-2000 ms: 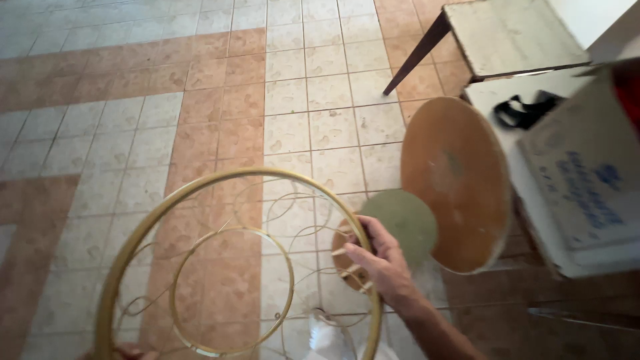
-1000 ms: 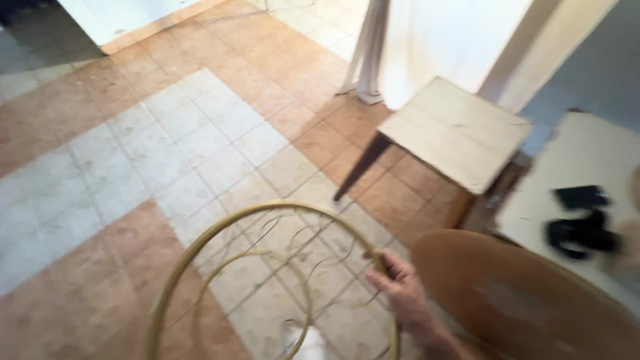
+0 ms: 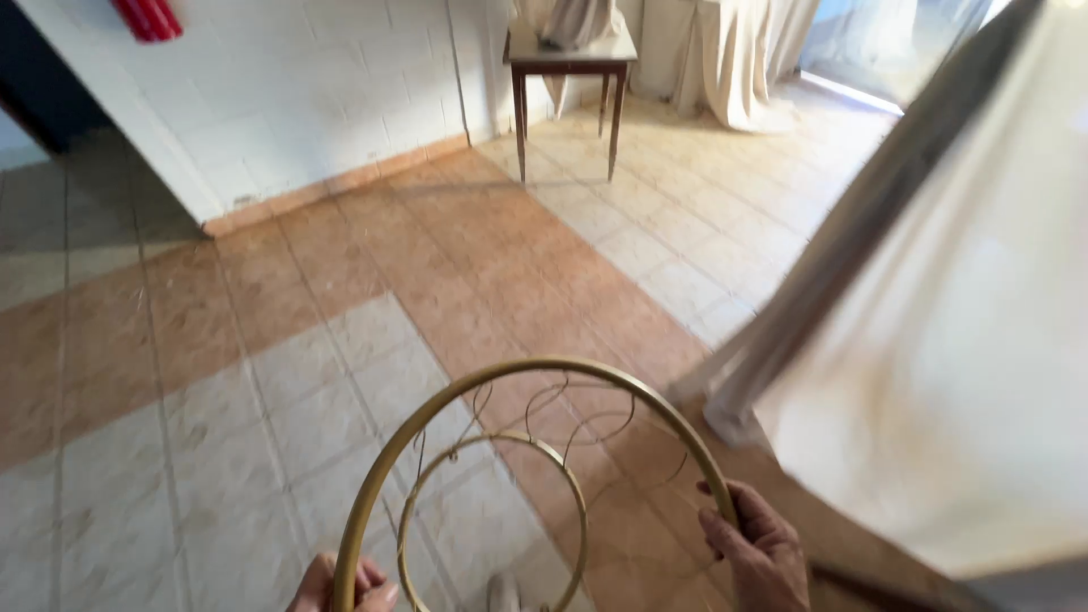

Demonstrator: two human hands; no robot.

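Note:
A large gold-coloured ring frame (image 3: 544, 365) spans the lower middle, its near part cut off by the bottom edge. My left hand (image 3: 344, 585) grips the rim at the lower left. On the opposite side my right hand (image 3: 752, 540) has its fingers and thumb closed around the rim. Inside the frame is a smaller gold ring (image 3: 580, 493), joined to the outer one by thin curled wires (image 3: 529, 412). The tiled floor shows through it, and the tip of a shoe (image 3: 503, 591) is visible inside the small ring.
A small wooden table (image 3: 571, 64) with fabric on it stands by a white block wall (image 3: 323, 93). Pale draped cloth (image 3: 943, 408) hangs close on the right. More curtain (image 3: 739, 68) hangs at the back. A wall corner juts out at left, with a red cylinder (image 3: 153, 21) above.
The view has swung up and left, away from the brown oval top and the box on the right. My right hand stays on the ring's rim; my left hand now shows on its left side.

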